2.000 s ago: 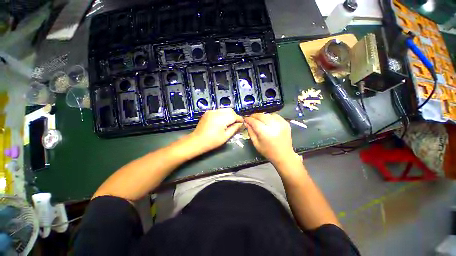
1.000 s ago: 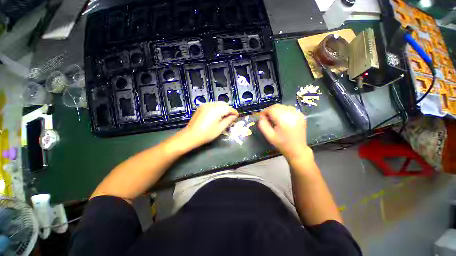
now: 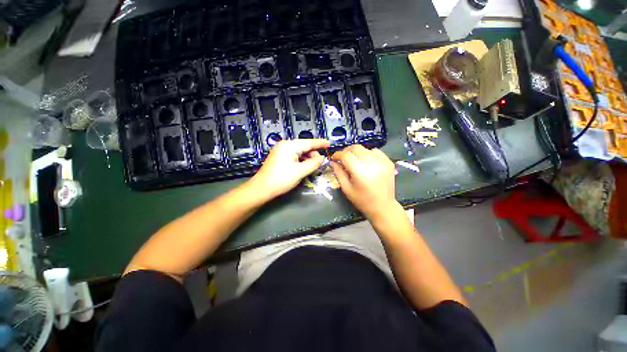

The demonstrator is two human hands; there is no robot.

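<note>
My left hand (image 3: 287, 165) and my right hand (image 3: 366, 177) meet fingertip to fingertip at the near edge of the black tray (image 3: 199, 180). The fingers are pinched together; whatever is between them is too small to make out. A loose pile of small pale parts (image 3: 322, 187) lies on the green mat just below the hands. A second pile of pale parts (image 3: 423, 132) lies to the right of the tray, with a few pale slivers (image 3: 408, 166) below it. The tray holds rows of black housings (image 3: 301, 113).
A thick black corded tool (image 3: 476, 139) lies right of the piles. Beyond it are a reddish-brown container (image 3: 456, 71) on a tan board, a beige metal box (image 3: 500, 74) and a blue-handled iron (image 3: 575, 65). Clear cups (image 3: 78, 113) and a phone-like device (image 3: 49, 199) stand at left.
My right hand has moved left from beside the pile to meet my left hand. The near pile is now partly covered, and pale slivers show right of my right hand.
</note>
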